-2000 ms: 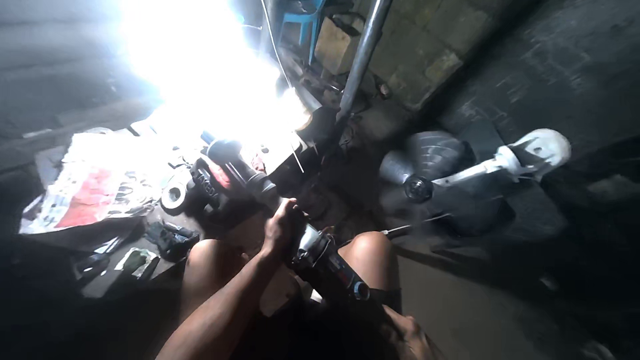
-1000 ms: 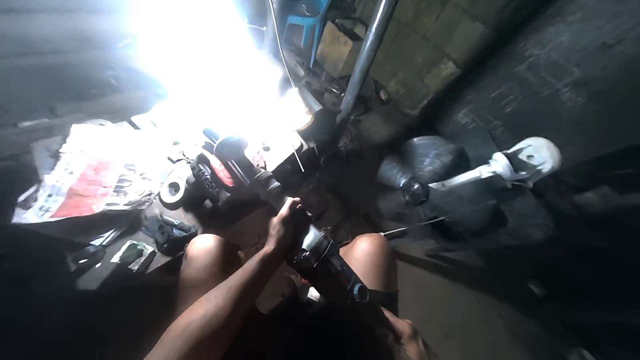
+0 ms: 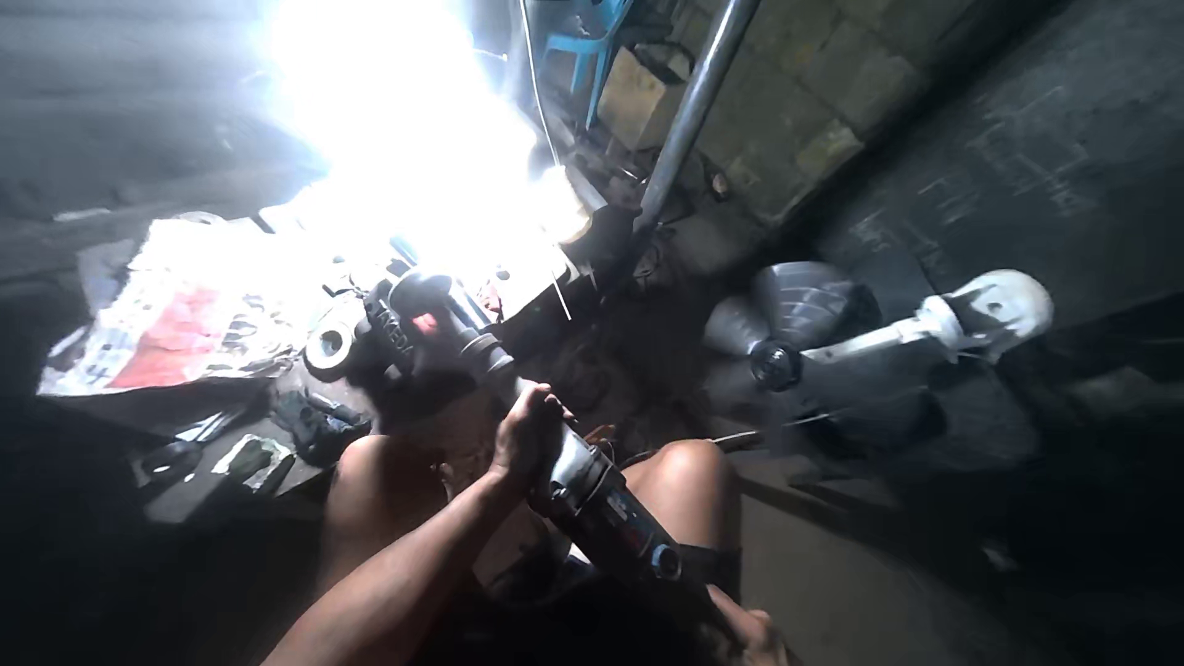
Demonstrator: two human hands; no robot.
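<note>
A long power tool with a dark body and a metal gear housing (image 3: 575, 467), resembling an angle grinder, lies diagonally over my lap. My left hand (image 3: 532, 430) is wrapped around its narrow front section, just ahead of the housing. At the lower right, my right hand (image 3: 754, 634) holds the dark rear end, partly lost in shadow. The tool's front reaches toward a rounded dark part (image 3: 425, 294) by a bench vise (image 3: 393, 338) with raised lettering. Glare hides whatever lies beyond. A metal ring (image 3: 328, 348) sits left of the vise.
A blue plastic chair (image 3: 585, 44) and a cardboard box (image 3: 634, 97) stand at the back beside a slanted metal pole (image 3: 698, 111). Printed sacking (image 3: 176, 342) lies left. A fan with blurred blades (image 3: 805, 301) and a white stand (image 3: 994, 310) is at right.
</note>
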